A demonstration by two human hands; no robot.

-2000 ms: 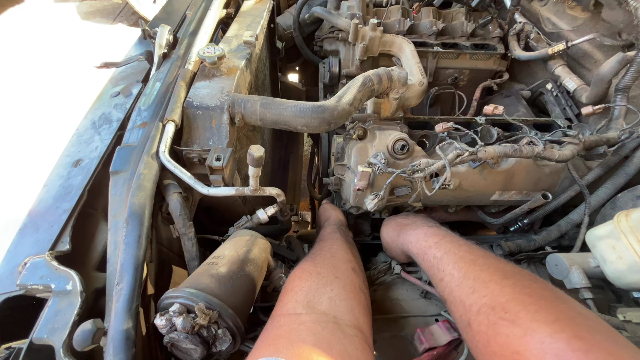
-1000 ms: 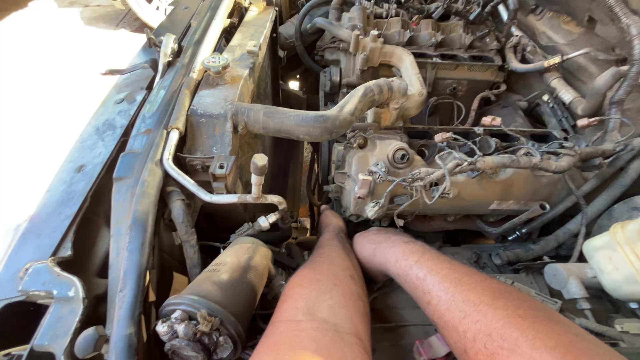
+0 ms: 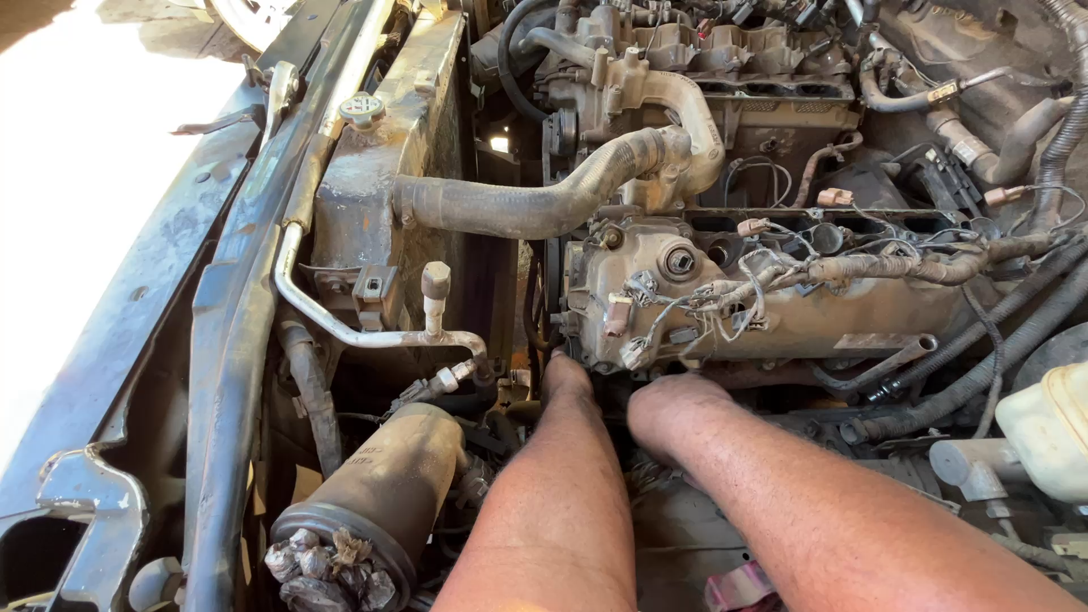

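Both my arms reach down into an engine bay. My left hand [image 3: 564,374] is at the lower front corner of the engine's dusty front cover [image 3: 633,255], beside the belt area; its fingers are hidden below. My right hand [image 3: 676,404] is bent downward under the near valve cover [image 3: 867,310], and its fingers are out of sight too. Whether either hand holds anything cannot be seen. Loose wiring connectors [image 3: 618,314] hang from a harness just above both hands.
A thick radiator hose [image 3: 510,204] crosses above my left hand to the radiator [image 3: 353,191]. A metal pipe [image 3: 340,327] and a cylindrical canister [image 3: 391,476] stuffed with crumpled material lie to the left. A pale plastic reservoir [image 3: 1050,433] is at the right.
My right hand has moved left, closer to my left hand, since the earliest frame. The left hand stays at about the same place by the engine's front.
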